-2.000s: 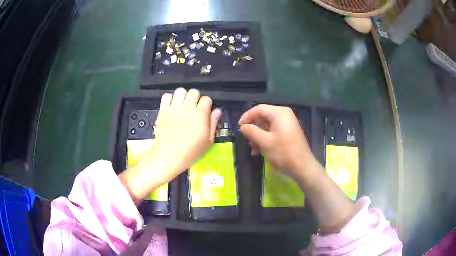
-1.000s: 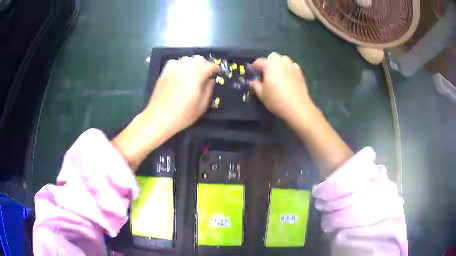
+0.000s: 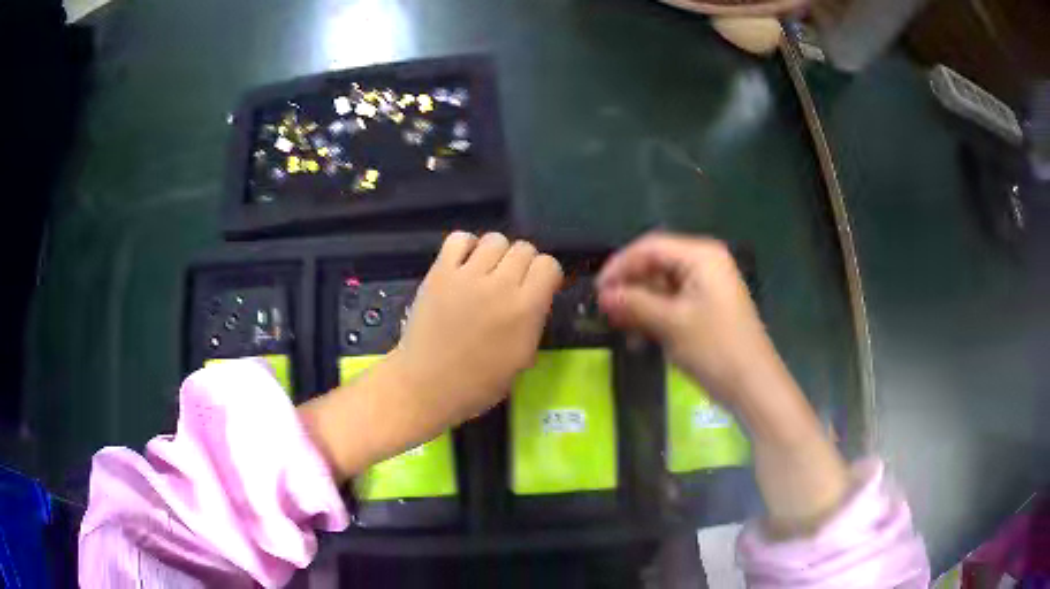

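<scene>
Smartphones lie back up in the pockets of a black phone tray (image 3: 484, 541), with black upper parts and bright green lower parts. My left hand (image 3: 478, 328) is over the upper part of the third phone (image 3: 563, 426) from the left, back of the hand up; its fingertips are curled down and hidden. My right hand (image 3: 674, 301) is just right of that phone's upper end, thumb and forefinger pinched together; a card between them cannot be made out. The fourth phone (image 3: 705, 443) is partly under my right hand and wrist.
A smaller black card tray (image 3: 368, 219) with loose white and gold chips (image 3: 368, 109) lies beyond the phones. Part of a brown fan (image 3: 748, 32) is at the top right. A cable-like strip (image 3: 846, 242) runs down the right. A blue bin (image 3: 23, 524) is at the lower left.
Both hands have come back from the card tray to the third phone. The view has shifted, so the trays appear further left and the phones higher.
</scene>
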